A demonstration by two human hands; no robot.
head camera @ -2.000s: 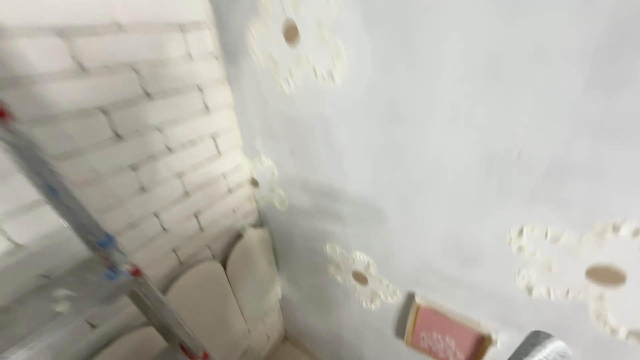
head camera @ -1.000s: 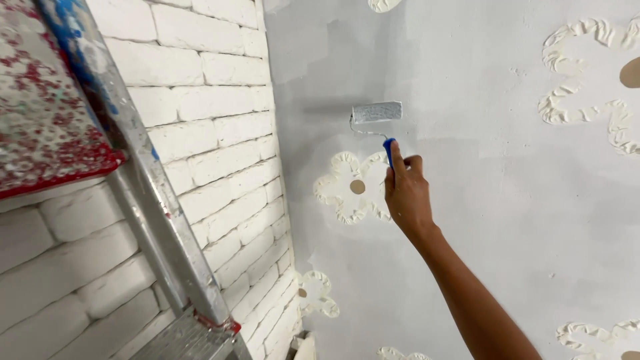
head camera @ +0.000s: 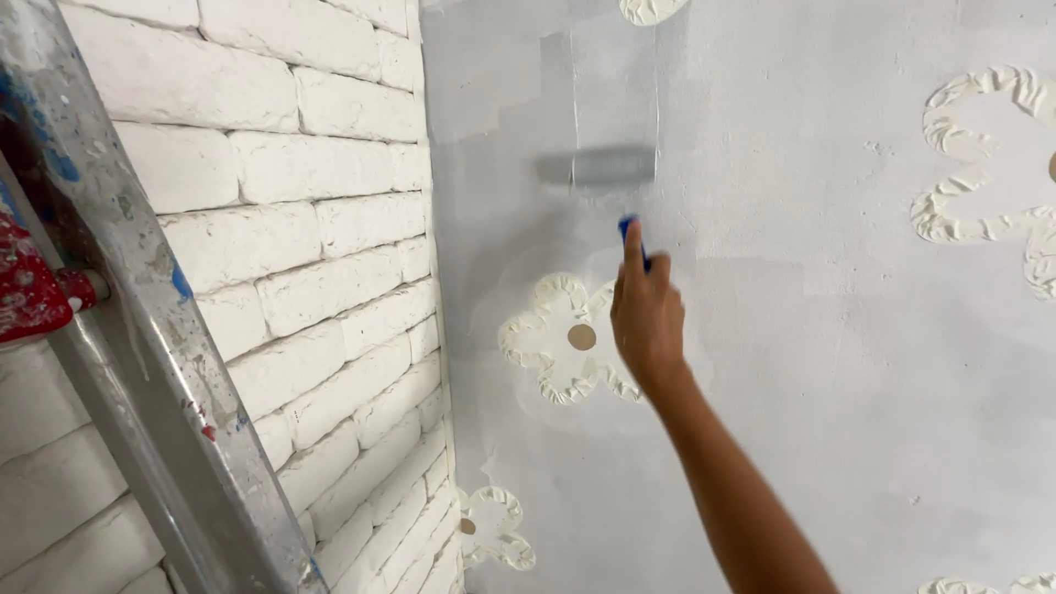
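Observation:
My right hand [head camera: 649, 318] grips the blue handle of a paint roller [head camera: 615, 166], its index finger stretched along the handle. The roller's sleeve, blurred, lies against the grey wall [head camera: 808, 346], with a wet strip bounded by two thin paint lines directly above it. Just left of my hand and partly behind it is a white raised plaster flower [head camera: 557, 338] with a tan round centre. My left hand does not show.
A paint-spattered metal stepladder [head camera: 173, 313] with a red plastic part [head camera: 29, 285] stands at the left. Behind it, a white brick wall [head camera: 330, 239] meets the grey wall at a corner. More raised flowers are at the right edge [head camera: 949, 206] and lower corner [head camera: 499, 528].
Two seconds ago no hand was in view; one second ago my right hand held the roller on the wall. Now a wet strip shows above the roller. The view has shifted.

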